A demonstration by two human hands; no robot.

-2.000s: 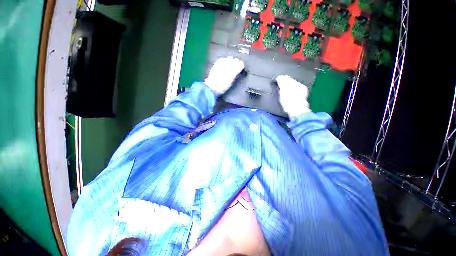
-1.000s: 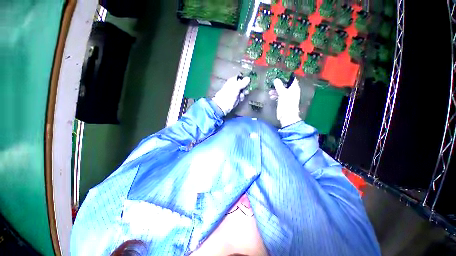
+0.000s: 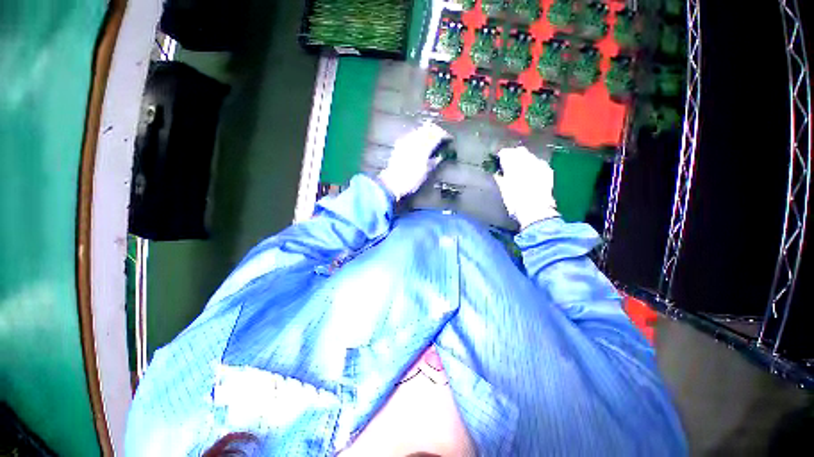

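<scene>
My left hand (image 3: pixel 415 161), in a white glove, is closed on a small green circuit board (image 3: pixel 447 154), mostly hidden by the fingers. My right hand (image 3: pixel 527 181), also in a white glove, is closed on another small green circuit board (image 3: pixel 491 162), of which only an edge shows. The hands are apart, over the grey work pad (image 3: pixel 384 129). A small dark piece (image 3: pixel 449 189) lies between them, near the body. Beyond the pad is a red-orange loading tray (image 3: pixel 593 120) with rows of green circuit boards.
A black bin (image 3: pixel 357 49) of thin yellow-green strips is beyond the pad to the left. Wire shelving (image 3: pixel 683 161) stands at right. A dark covered object (image 3: pixel 176 152) and a green bench (image 3: pixel 45 205) are at left. Green matting (image 3: pixel 346 120) borders the pad.
Since one second ago, my hands have moved apart and turned, so the boards show less. The bin and tray have shifted in view with the head.
</scene>
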